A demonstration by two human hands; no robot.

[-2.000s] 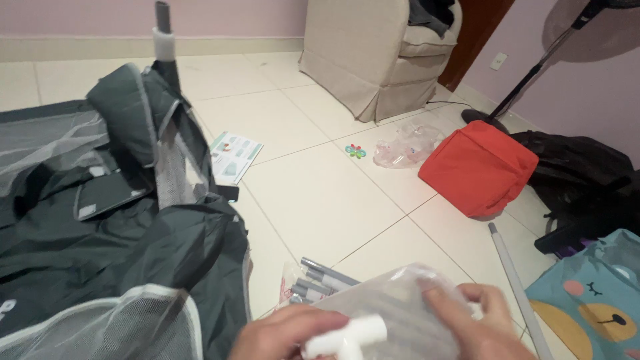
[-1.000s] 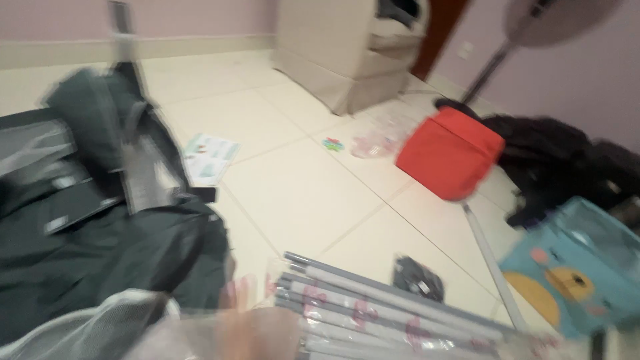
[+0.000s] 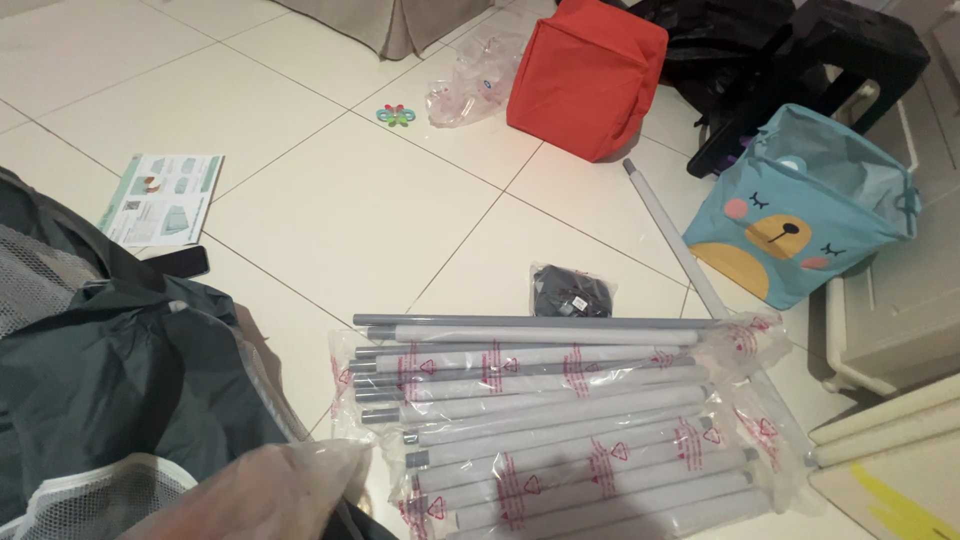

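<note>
At the lower left, a blurred clear plastic bag (image 3: 319,469) covers much of what seems to be my left hand (image 3: 232,499); its fingers cannot be made out. The bag is in front of dark grey fabric with mesh panels (image 3: 142,375). My right hand is out of view. Several grey and white tubes (image 3: 540,397) in printed clear plastic lie side by side on the tiled floor, with a shadow over the lower ones. Just beyond them is a small clear packet of dark material (image 3: 571,292). A single tube (image 3: 671,225) lies at a slant to the right.
An instruction sheet (image 3: 166,199) and a phone (image 3: 180,261) lie beside the fabric. Farther off are a colourful toy (image 3: 395,115), crumpled plastic (image 3: 472,86), a red fabric box (image 3: 585,82) and a sofa skirt (image 3: 390,26). A blue bear-faced bin (image 3: 802,210) and a black stool (image 3: 855,56) stand at right.
Two seconds ago both hands were at a clear bag and a white connector; now only one seems visible, at lower left. The wrapped tubes now lie spread on the floor. The view has tilted downward.
</note>
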